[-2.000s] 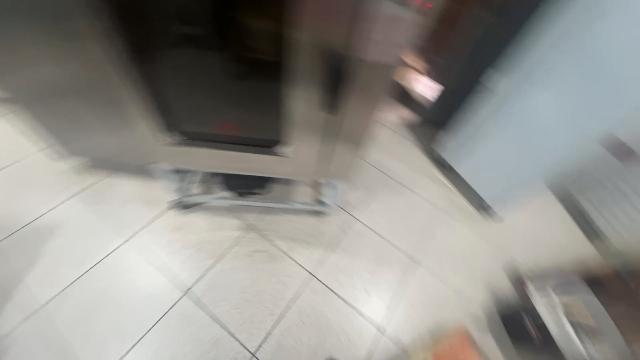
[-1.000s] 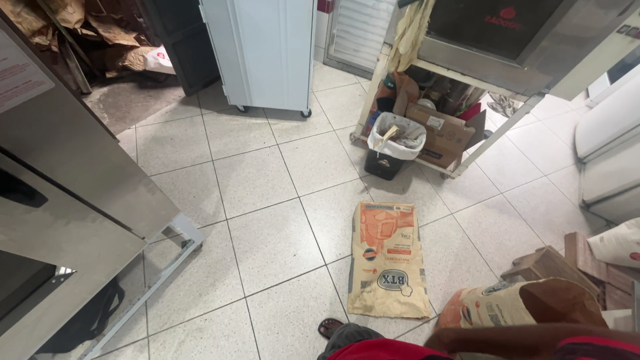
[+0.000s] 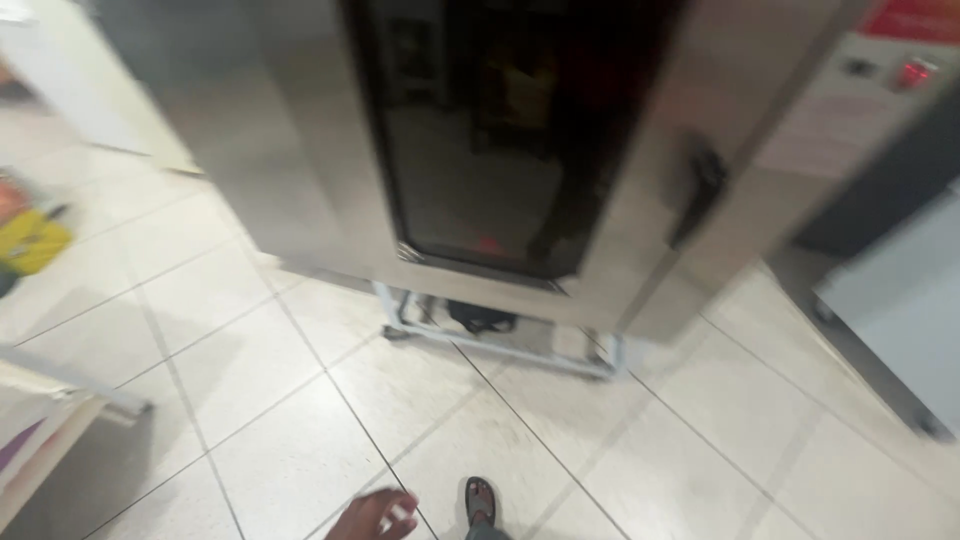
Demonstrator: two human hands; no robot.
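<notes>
My left hand [image 3: 373, 514] shows at the bottom edge, left of centre, over the tiled floor. Its fingers are curled but apart, and I see nothing held in it. To its right is my foot in a sandal [image 3: 480, 501]. My right hand is out of the picture. Ahead stands a large stainless steel oven [image 3: 300, 187] with a dark glass door [image 3: 510, 165], a black door handle [image 3: 701, 191] and a small red lit display [image 3: 915, 73]. The picture is blurred.
Beneath the oven is a pale metal stand [image 3: 502, 346] with a dark item under it. A light wheeled cabinet [image 3: 900, 300] stands at the right. A table or rack corner [image 3: 75, 420] juts in at lower left. A yellow object [image 3: 36, 241] is at the left edge.
The view has swung strongly, from the paper sack and bin to the oven front. My left hand has come into view at the bottom.
</notes>
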